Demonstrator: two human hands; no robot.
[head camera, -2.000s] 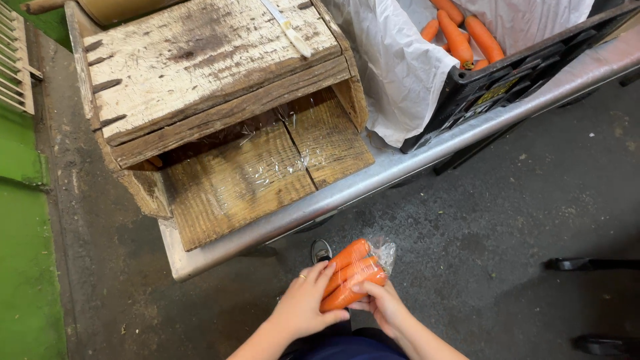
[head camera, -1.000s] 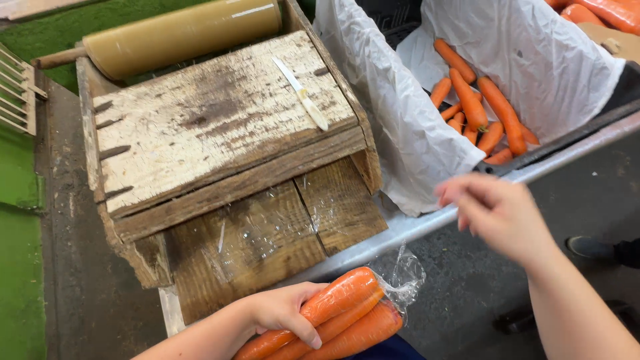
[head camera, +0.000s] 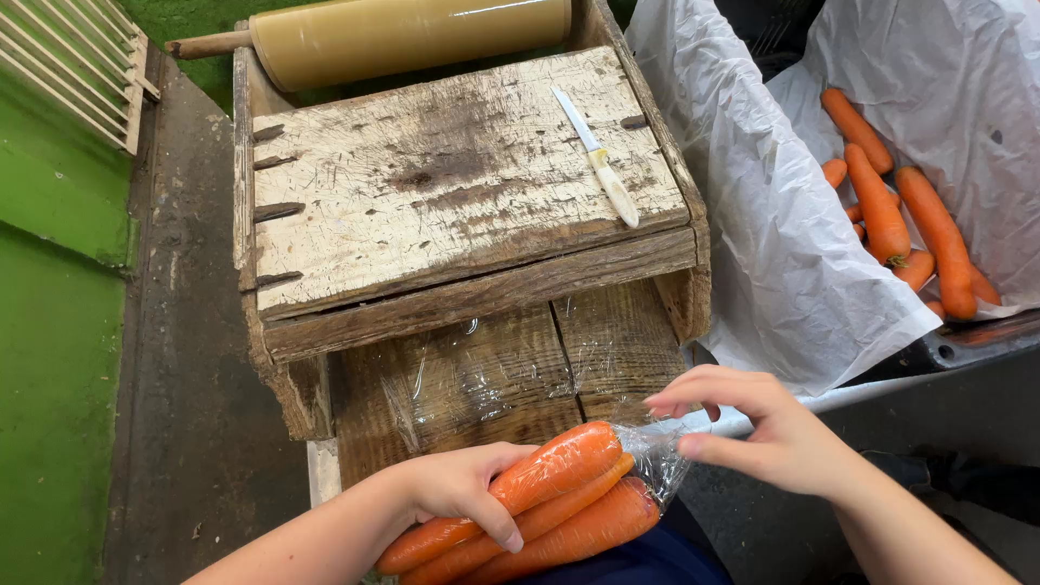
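My left hand (head camera: 467, 496) is closed around a bundle of carrots (head camera: 561, 520) wrapped in clear plastic film, near the bottom middle. Loose film (head camera: 654, 459) gathers at the bundle's right end. Close beside that film, my right hand (head camera: 747, 431) has its fingers apart; whether a fingertip touches the film cannot be told. Beyond the hands stands a worn wooden stand (head camera: 479, 309) with a scarred white-topped board (head camera: 366, 187). A small knife (head camera: 597, 158) with a pale handle lies on the board's right side. Bits of clear film cling to the wooden planks (head camera: 487, 378) below.
Behind the board, a large roll of film (head camera: 414, 36) rests on a wooden rod (head camera: 207, 43). To the right is a black crate (head camera: 979, 345) lined with white paper (head camera: 804, 276), holding several loose carrots (head camera: 877, 207). A pale slatted rack (head camera: 77, 69) stands at the upper left.
The right hand held the bundle two seconds ago, was away from it near the crate one second ago, and is now back beside the loose film. The view has moved closer to the stand.
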